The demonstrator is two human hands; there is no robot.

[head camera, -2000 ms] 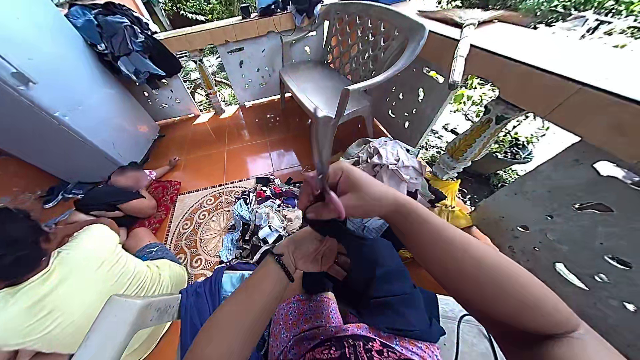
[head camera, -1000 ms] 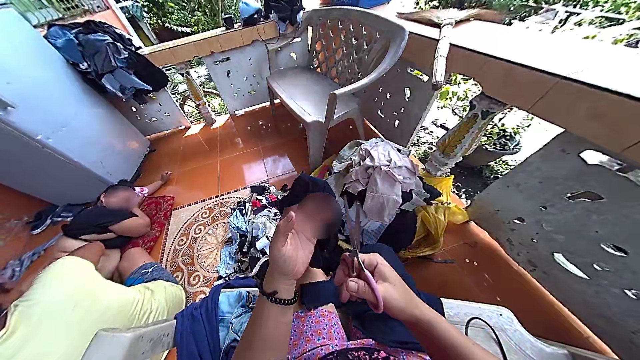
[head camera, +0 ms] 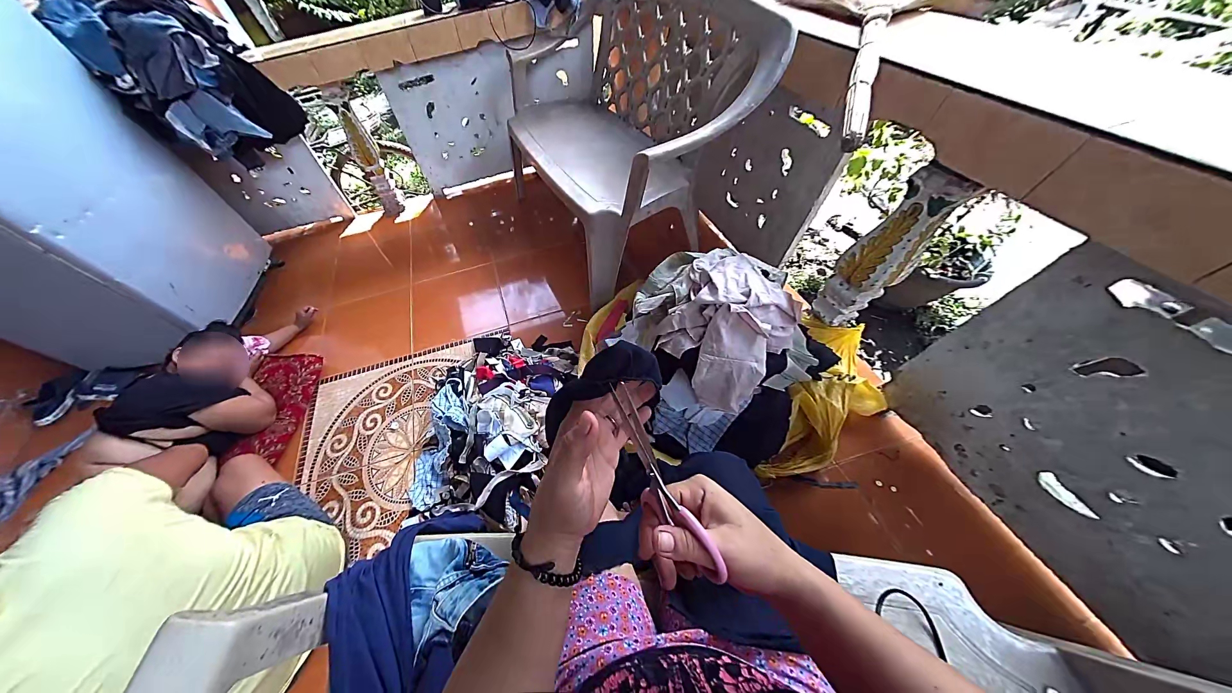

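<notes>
Pink-handled scissors [head camera: 664, 491] are in my right hand [head camera: 722, 544], their blades pointing up and left at the dark cloth. My left hand [head camera: 582, 472], with a black bead bracelet at the wrist, holds a bunched dark navy cloth [head camera: 616, 371] at its fingers. More of the navy cloth lies over my lap, on patterned pink clothing [head camera: 616, 616]. The left fingertips are partly hidden by the cloth and the blades. Just beyond my left hand is a heap of cut fabric scraps [head camera: 500, 423] on a patterned mat [head camera: 375, 433].
Pale and dark clothes [head camera: 731, 308] spill from a yellow plastic bag [head camera: 828, 414]. A grey plastic armchair [head camera: 597, 144] stands by the tiled railing. Two people are on the floor at left, one in a yellow shirt [head camera: 173, 577], one lying down. Jeans [head camera: 448, 587] hang over my chair's arm.
The scissors have swung from my lap side up to the navy cloth at my left hand. Earliest, both hands were close together at the cloth and scissors.
</notes>
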